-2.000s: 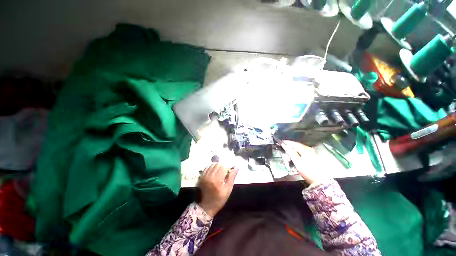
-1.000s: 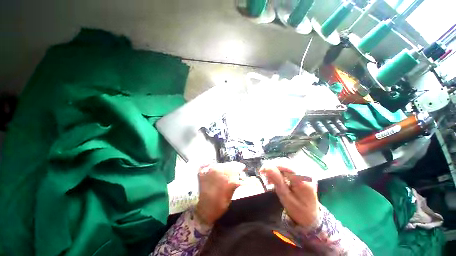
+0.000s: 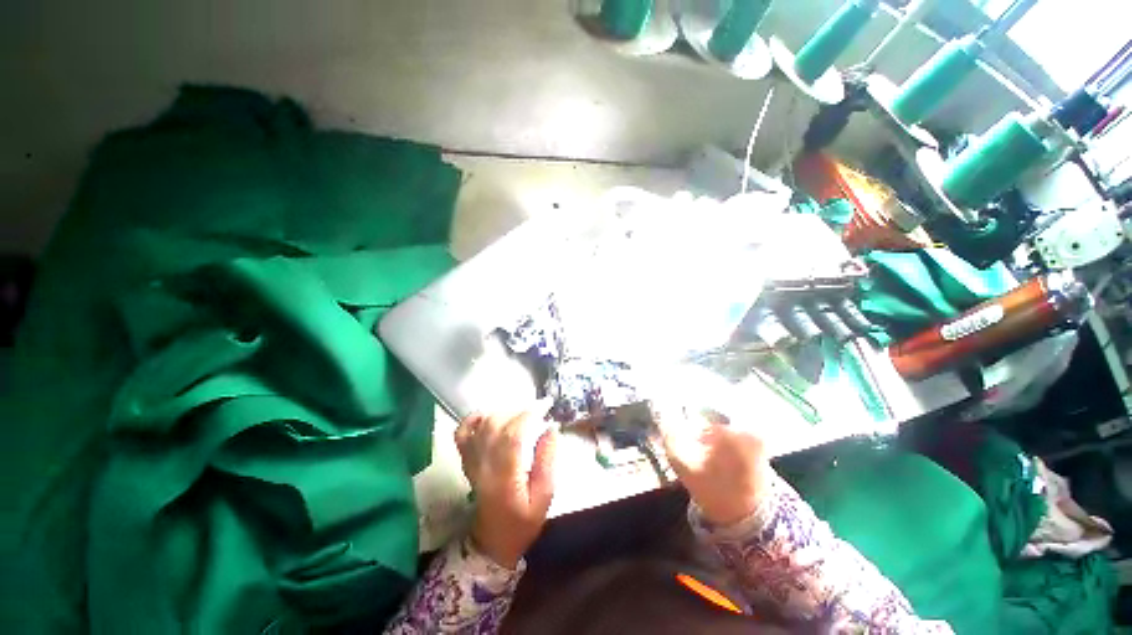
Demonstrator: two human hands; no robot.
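Observation:
The pale overlock machine point(image 3: 695, 267) stands in front of me, its head washed out by lamp glare. Its dark looper area point(image 3: 596, 387) is open low on the front. My right hand point(image 3: 720, 465) is at the right side of this opening, fingers bent together; glare hides the fingertips and anything thin between them. My left hand point(image 3: 507, 478) is at the left, by the front edge of the machine table, thumb and fingers close together. I cannot tell whether it holds thread. The grey cloth plate point(image 3: 435, 335) lies beyond my left hand.
A large heap of green fabric point(image 3: 248, 372) lies at left. Tension knobs point(image 3: 807, 319) and a slim green tool point(image 3: 788, 395) are at right, near an orange-red flask point(image 3: 981, 325). Green thread cones point(image 3: 993, 159) stand behind. More green cloth point(image 3: 894, 509) hangs at lower right.
My hands were nearly together in front of the machine one second ago. They are now apart: the left has moved left, the right slightly forward toward the looper area.

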